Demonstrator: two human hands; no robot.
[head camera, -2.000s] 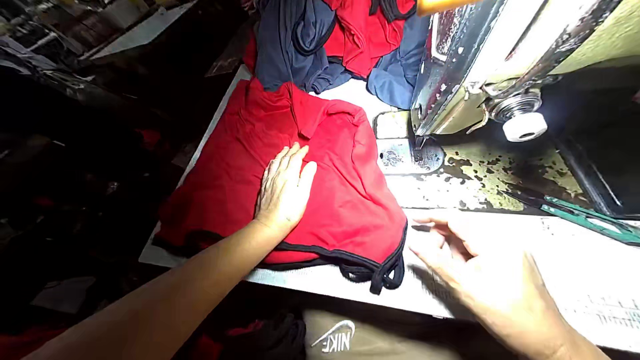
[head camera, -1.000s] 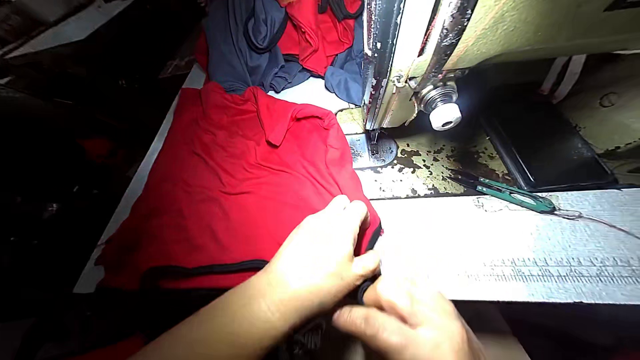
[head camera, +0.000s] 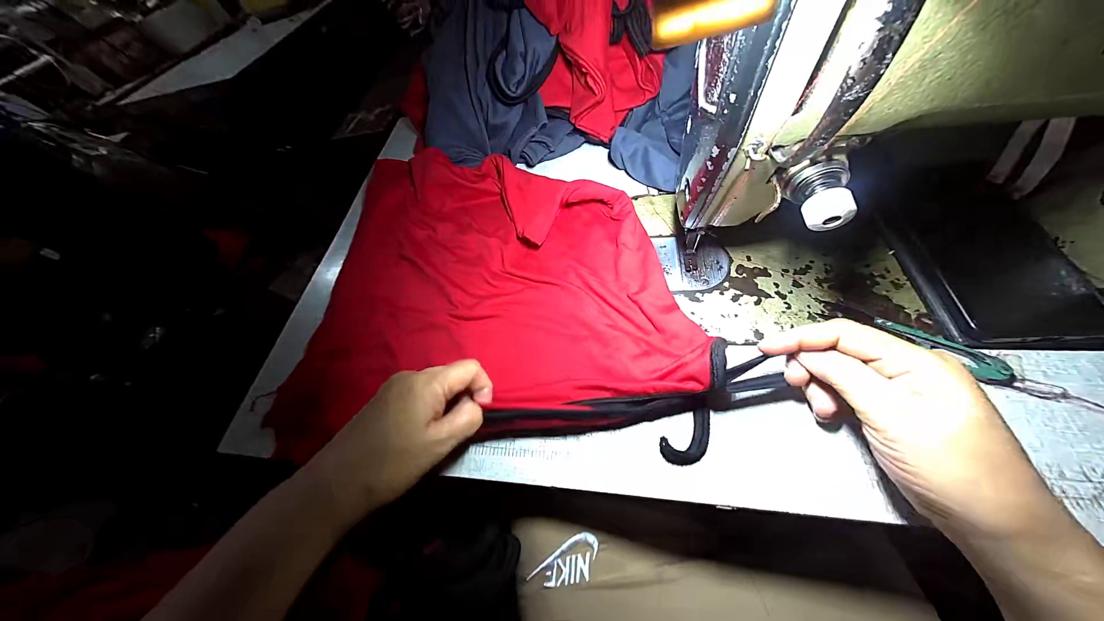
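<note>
A red fabric garment (head camera: 517, 293) with black binding lies flat on the pale table, left of the sewing machine's presser foot (head camera: 693, 246). At its lower edge, my left hand (head camera: 431, 414) is closed on the black binding (head camera: 595, 410). My right hand (head camera: 862, 388) pinches a black fabric loop (head camera: 755, 375) between thumb and fingers, drawn out rightward from the garment's lower right corner. A short curled black end (head camera: 690, 444) hangs from that same corner onto the table.
The sewing machine head (head camera: 828, 95) stands at upper right, with a white-capped tension knob (head camera: 828, 207). Green thread snips (head camera: 975, 358) lie behind my right hand, near a black flat object (head camera: 1000, 259). Navy and red garments (head camera: 492, 95) are heaped behind the red one.
My hands, together at the garment's lower right corner one second ago, are now apart: the left along the lower edge, the right out to the right with the black loop pulled taut.
</note>
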